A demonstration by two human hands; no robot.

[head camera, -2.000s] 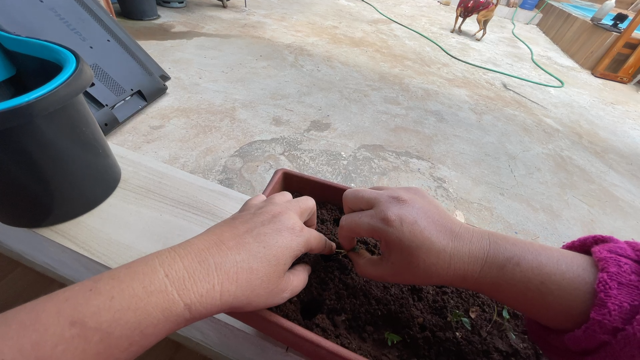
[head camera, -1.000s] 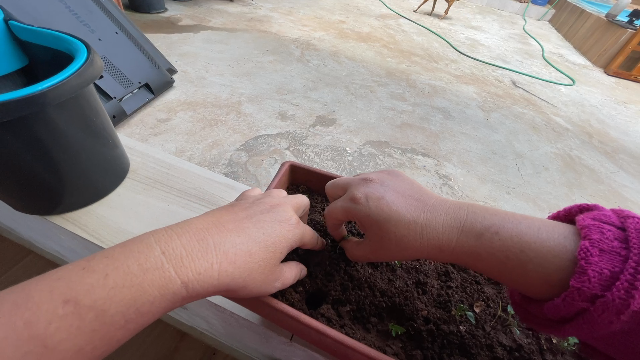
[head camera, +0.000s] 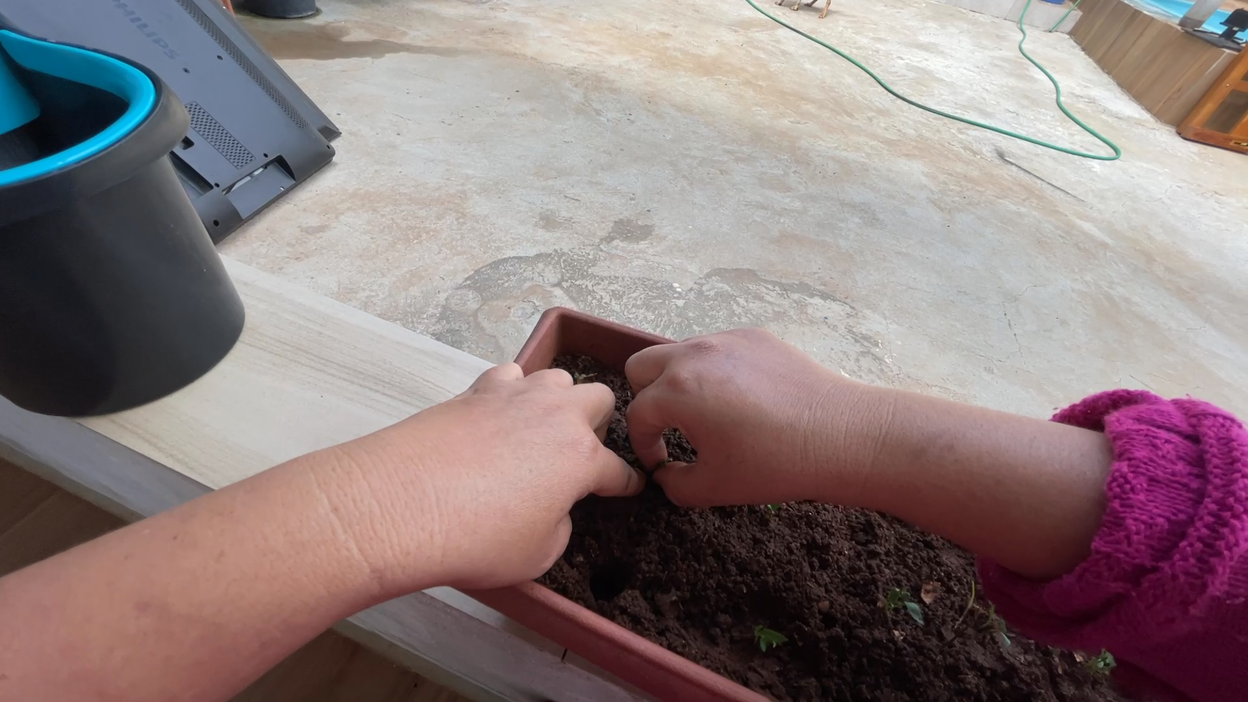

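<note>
A long terracotta-coloured planter box [head camera: 624,634] holds dark soil [head camera: 721,575] with small green seedlings [head camera: 769,639] near its lower part. My left hand [head camera: 497,473] reaches over the near rim, its fingers curled and their tips at the soil. Close beside it is my right hand [head camera: 741,419], bent over the soil, with thumb and index finger nearly meeting; whether they pinch something small cannot be made out. The fingertips of both hands almost touch. A small dark hole [head camera: 609,579] shows in the soil below my left hand. A knitted magenta sleeve [head camera: 1141,517] covers my right forearm.
A black bucket with a turquoise insert [head camera: 107,263] stands on the pale ledge [head camera: 312,361] at left. Behind it leans a grey Philips screen [head camera: 234,127], back outward. Across the concrete floor [head camera: 604,166] lies a green hose [head camera: 907,100]. A wooden-framed object [head camera: 1219,112] stands far right.
Two seconds ago both hands pinched at a thin thing between them; it no longer shows. My right hand lifted slightly one second ago and is now back low at the soil beside my left.
</note>
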